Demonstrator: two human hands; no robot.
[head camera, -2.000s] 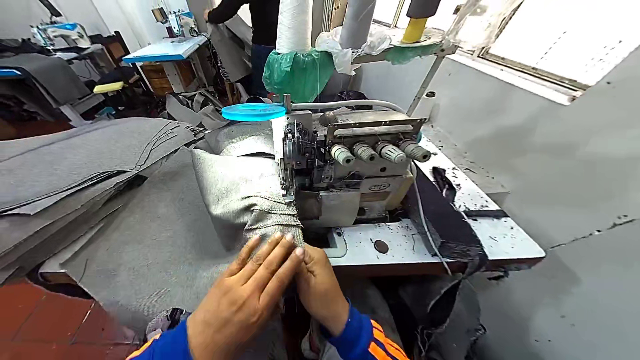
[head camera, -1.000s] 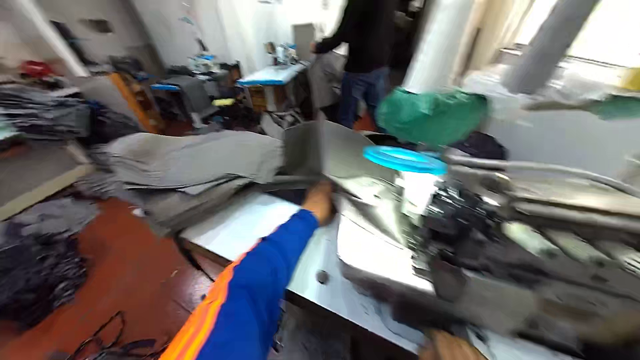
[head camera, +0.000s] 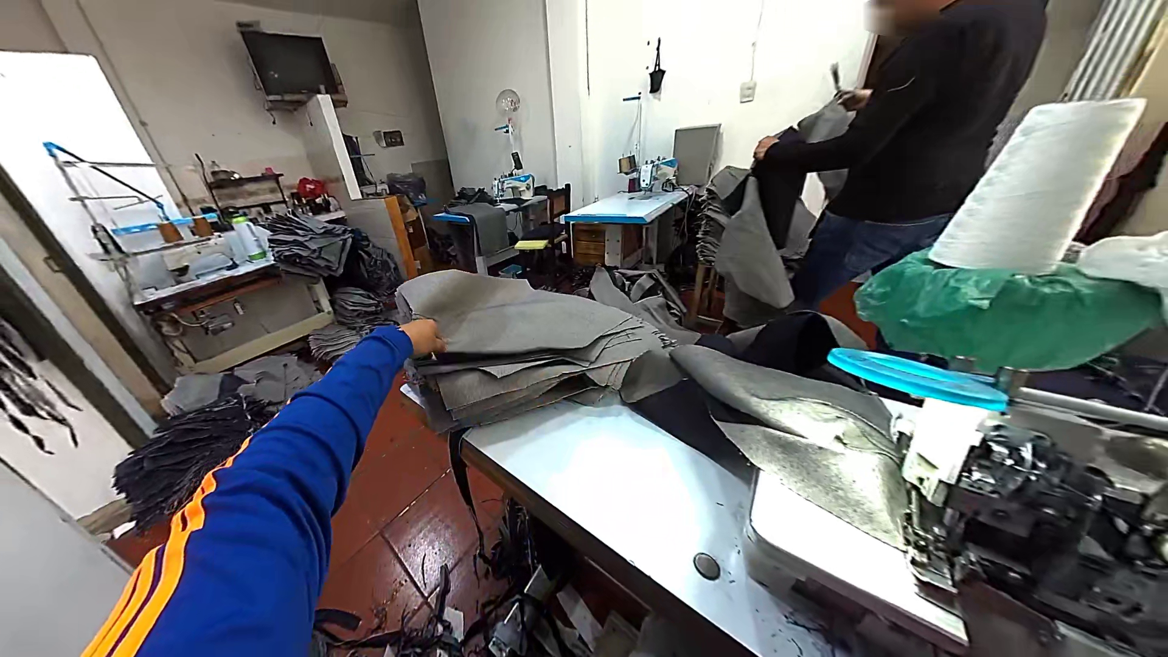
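Observation:
My left hand reaches out to the left edge of a stack of grey fabric pieces on the white sewing table. Its fingers touch the edge of the upper pieces; whether they pinch one I cannot tell. My right hand is out of view. At the right stands an overlock sewing machine with a blue ring-shaped lamp or tray above its head. A grey fabric piece lies up against the needle area and trails back toward the stack.
A person in a black top handles grey cloth beyond the table. A white thread cone rises over green plastic. Dark fabric bundles and scraps lie on the red floor. Other sewing tables stand behind.
The view has swung left. My left hand has left the cloth at the machine and moved out to the fabric stack. My right hand, seen near the machine before, has gone out of view.

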